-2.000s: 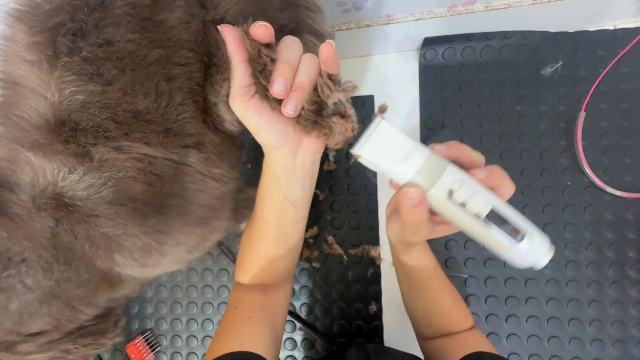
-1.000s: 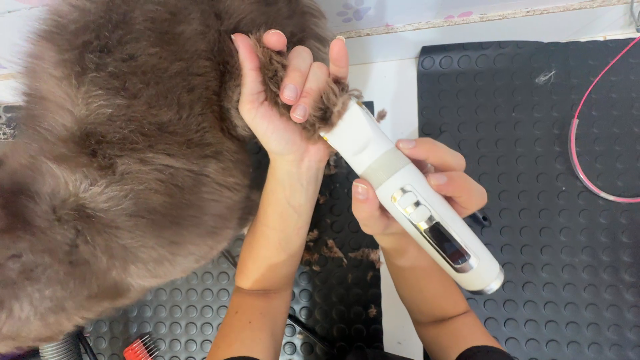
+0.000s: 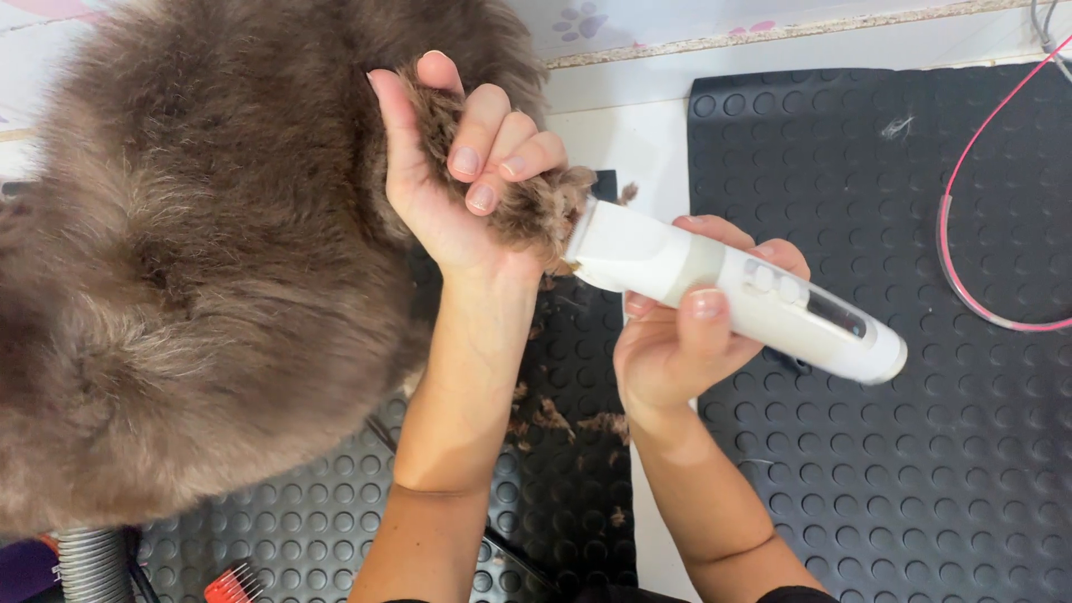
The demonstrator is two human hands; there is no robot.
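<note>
A brown, long-haired animal [image 3: 218, 251], its head not in sight, fills the left side. My left hand [image 3: 469, 167] is closed around one of its furry paws [image 3: 540, 213], palm up, with curly fur sticking out past the fingers. White cordless hair clippers [image 3: 737, 289] lie in my right hand [image 3: 695, 327], the thumb on the near side and fingers on the far side. Their blade end touches or nearly touches the fur at the paw's tip. Loose fur tufts [image 3: 553, 419] lie on the dark mat below my left wrist.
Black studded rubber mats [image 3: 837, 469] cover the surface on both sides of a white strip. A pink cord [image 3: 946, 218] loops at the right. A red clipper comb [image 3: 234, 584] and a grey ribbed hose [image 3: 94, 565] are at the lower left. A wall ledge [image 3: 754, 38] runs behind.
The clippers have come from a short distance off the paw to its fur, and their body now tilts flatter than one second ago. My left hand keeps its hold on the paw.
</note>
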